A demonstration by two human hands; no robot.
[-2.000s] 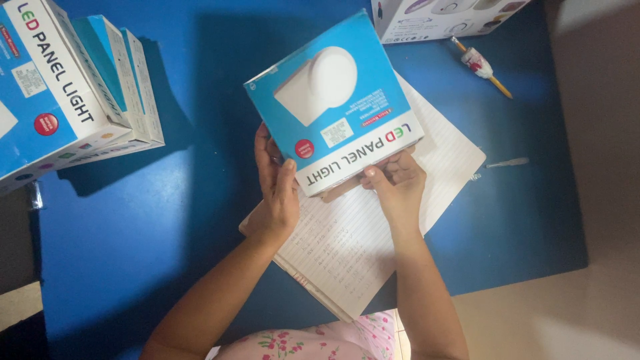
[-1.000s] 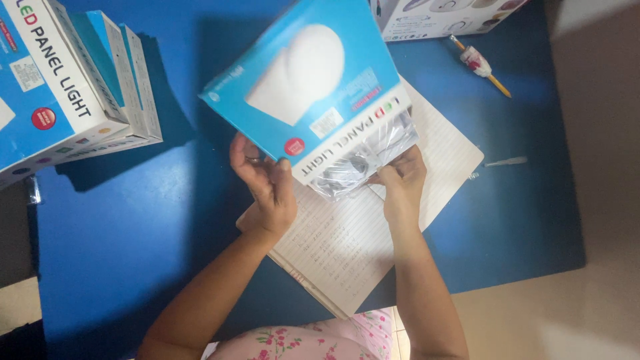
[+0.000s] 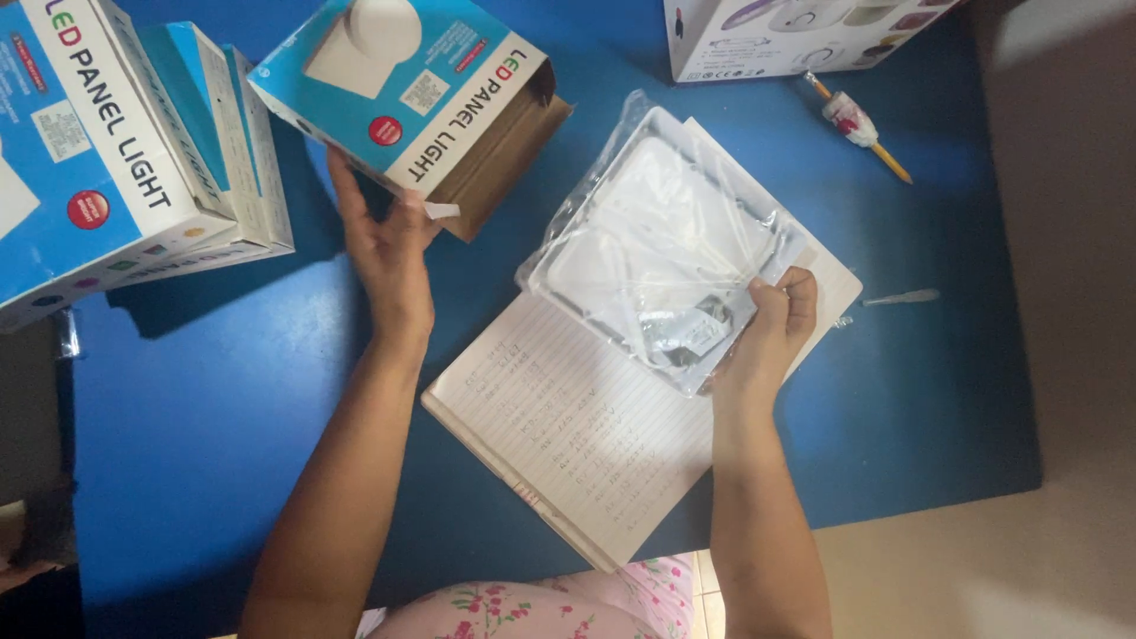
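My left hand point(image 3: 386, 240) grips the lower left edge of a blue and white LED panel light box point(image 3: 399, 89), whose flap end gapes toward the right. In my right hand point(image 3: 768, 333) is a square white LED panel light point(image 3: 657, 240) wrapped in clear plastic, pinched at its lower right edge. A label and a dark part show through the wrap. The light is above a ruled notebook point(image 3: 568, 435) with handwriting, covering part of its upper page.
More panel light boxes point(image 3: 98, 160) stand at the left of the blue table point(image 3: 914, 426). A white printed carton point(image 3: 799, 35) is at the top right. Below it lie a pencil point(image 3: 856, 124) with a wrapped middle and a small clear plastic piece point(image 3: 901, 297).
The wrapped light has come out of the box, where it was partly inside a second ago. My left hand has moved the box up and left; my right hand keeps the light over the notebook.
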